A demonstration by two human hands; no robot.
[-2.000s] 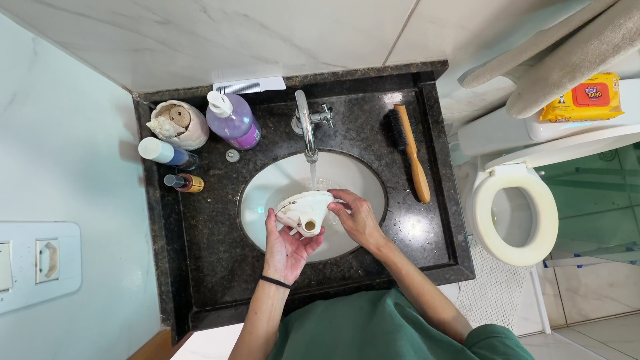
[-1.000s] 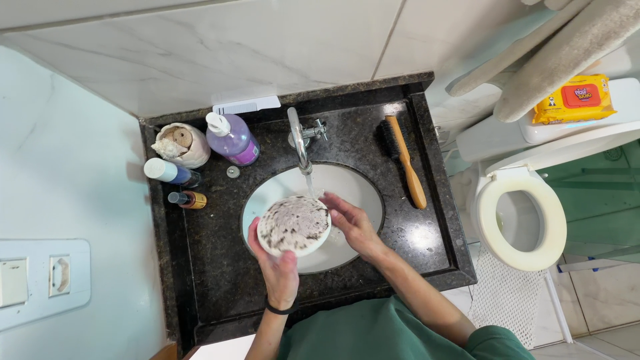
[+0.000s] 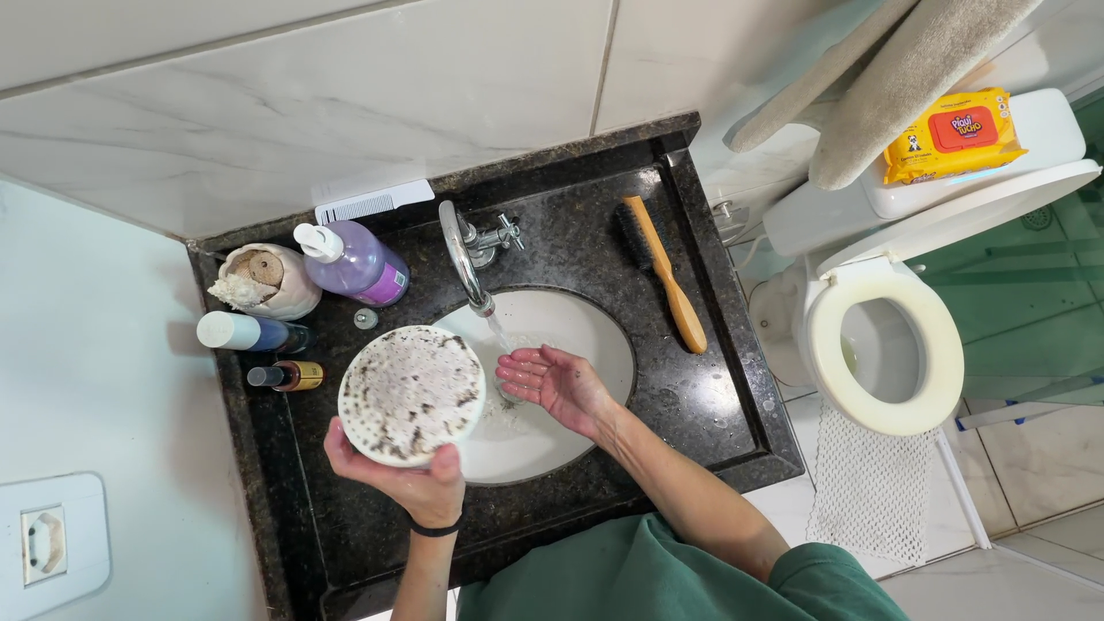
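My left hand [image 3: 401,483] grips a round white object [image 3: 412,395] by its lower rim, over the basin's left side. Its upward face is rough, pitted and spotted with dark dirt; what it is exactly, I cannot tell. Water runs from the chrome faucet [image 3: 461,259] toward my right hand [image 3: 559,388], which is palm up and wet, holding nothing, over the white oval sink [image 3: 552,448]. Bits of dirt lie in the basin. To the right of the sink, a wooden-handled brush [image 3: 677,297] with dark bristles rests on the black stone counter [image 3: 569,207].
At the counter's left stand a purple pump bottle [image 3: 358,263], a white pot [image 3: 293,289], a white-capped bottle [image 3: 250,332] and a small amber bottle [image 3: 293,375]. A comb-like white item [image 3: 375,203] lies behind. Right are a toilet [image 3: 947,354], a wipes pack [image 3: 953,138] and hanging towels [image 3: 914,78].
The round object has moved left, away from the water. My right hand has let go of it and turned palm up. Two seconds ago its side with a hole showed.
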